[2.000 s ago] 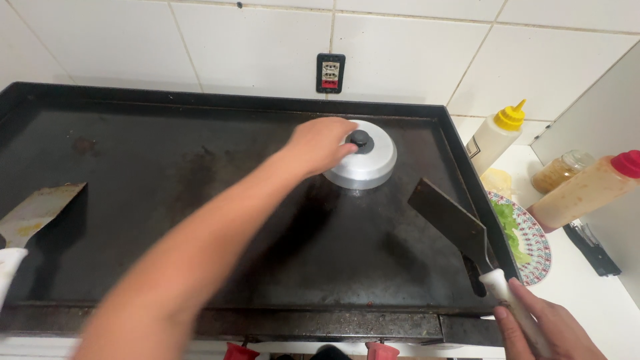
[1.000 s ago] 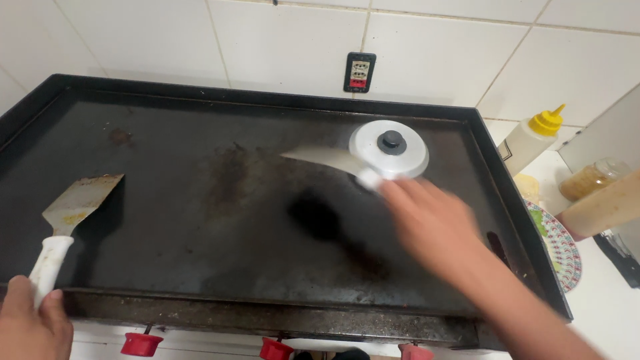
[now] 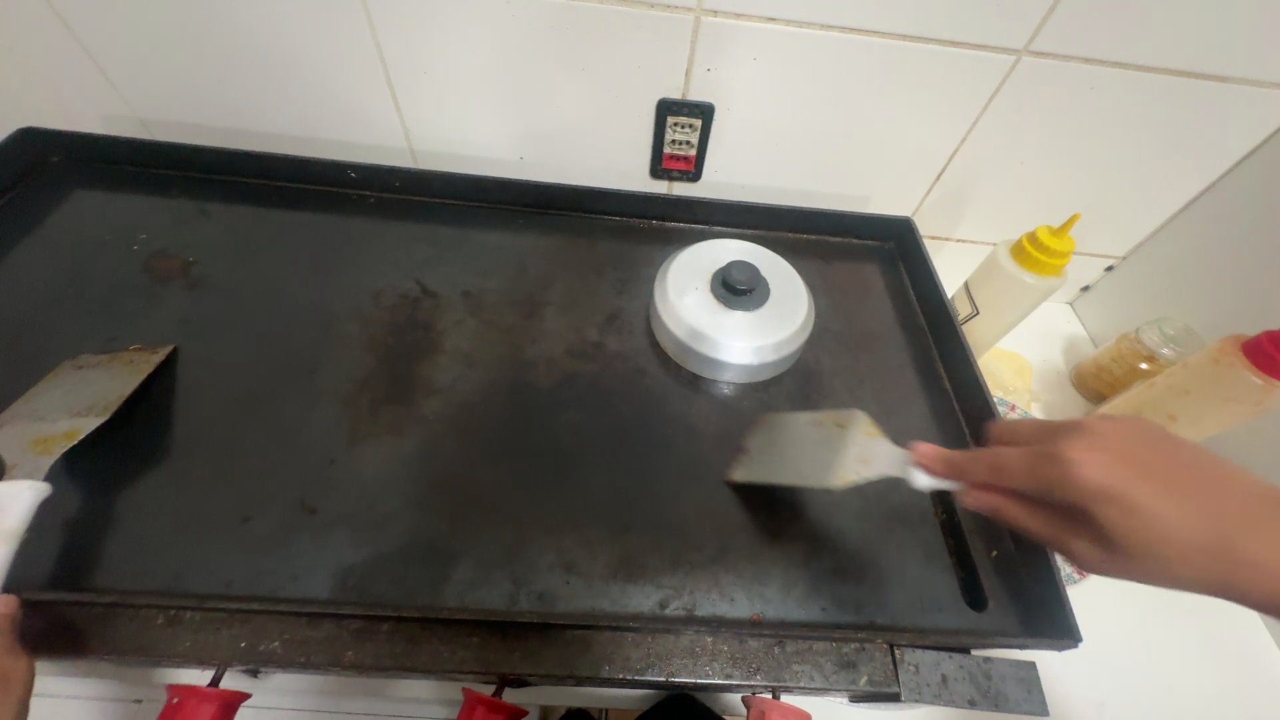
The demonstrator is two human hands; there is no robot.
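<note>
My right hand (image 3: pixel 1110 490) grips the white handle of a metal griddle spatula (image 3: pixel 815 450), its blade over the right part of the black griddle (image 3: pixel 520 420). Behind the blade stands a round aluminium lid (image 3: pixel 733 320) with a black knob. At the far left a second metal spatula (image 3: pixel 80 400) with a white handle has its blade over the griddle. Of my left hand (image 3: pixel 14 660), only a small part shows at the lower left edge, just below that handle; its hold on it is cut off by the frame.
Raised rims border the griddle, with a slot (image 3: pixel 962 555) near its right end. To the right stand a yellow-capped squeeze bottle (image 3: pixel 1015 280), a glass jar (image 3: pixel 1130 360) and a red-capped bottle (image 3: pixel 1200 385). Red knobs (image 3: pixel 203 703) line the front; a socket (image 3: pixel 682 140) is on the tiled wall.
My left hand was on the lid two seconds ago, and one second ago it held the left spatula's handle. The right spatula has moved from beside the lid to in front of it.
</note>
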